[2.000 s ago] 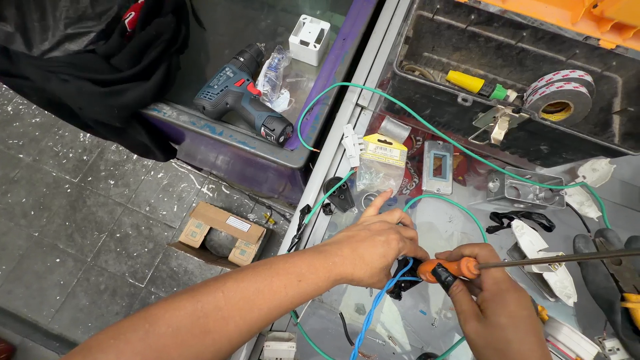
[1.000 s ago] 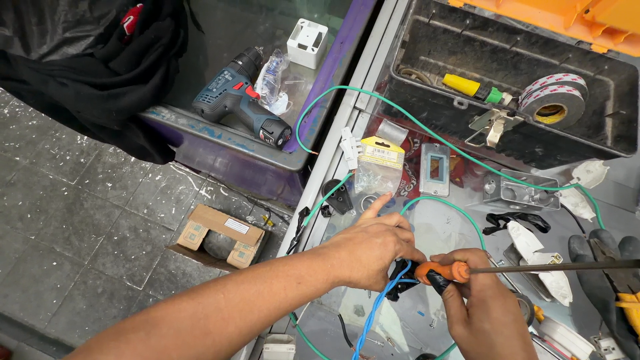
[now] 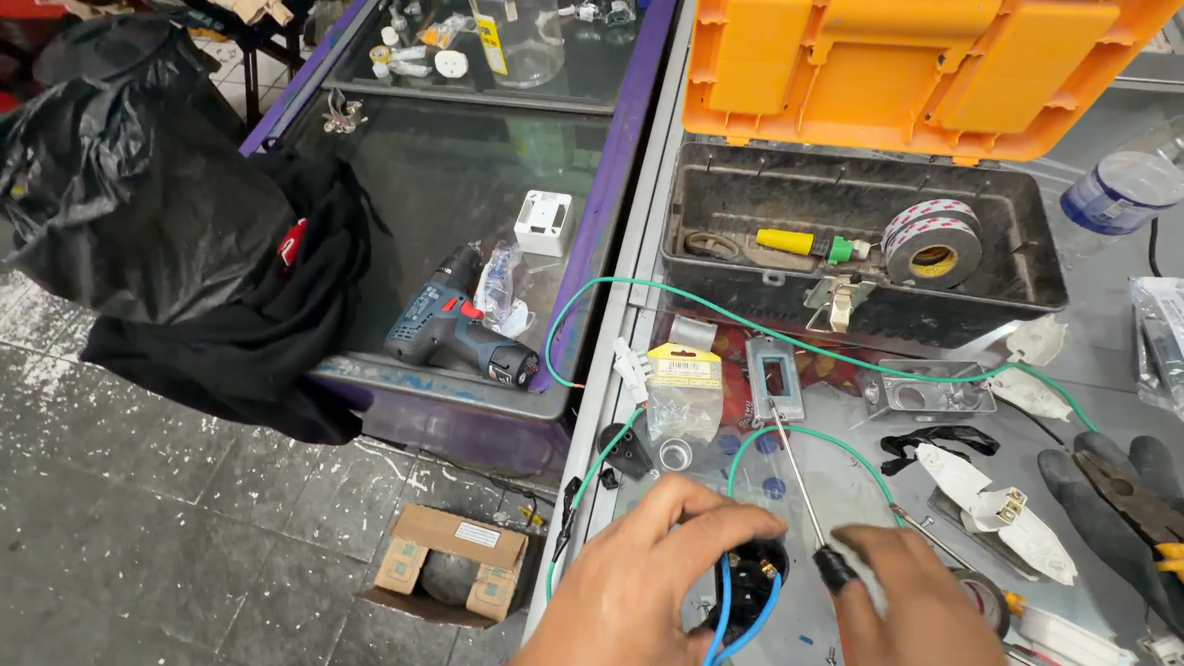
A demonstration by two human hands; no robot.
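Observation:
At the bottom centre, my left hand (image 3: 638,573) grips the rim of a black round electrical fitting (image 3: 760,592) with its open side up. Small brass terminals show inside, and blue wires (image 3: 770,610) loop from it. Just to the right, my right hand (image 3: 911,592), slightly blurred, is around the lower end of a screwdriver (image 3: 801,476). Its thin shaft points up and away from the fitting, the tip near a grey metal frame plate (image 3: 775,379). Black wrapping shows by the thumb tip; the handle is hidden. A green wire (image 3: 731,319) curves behind both hands.
Behind stands a black toolbox (image 3: 860,319) with an orange lid, holding tape rolls (image 3: 930,250). Pliers (image 3: 1124,490) and a white broken-looking casing (image 3: 999,509) lie right. A cordless drill (image 3: 458,324) and white box (image 3: 544,222) are left. A cardboard box (image 3: 453,564) sits lower left.
The screwdriver's shaft, which pointed right with its orange handle by the fitting, now points away from me. My right hand has moved off the fitting. The view has tilted up.

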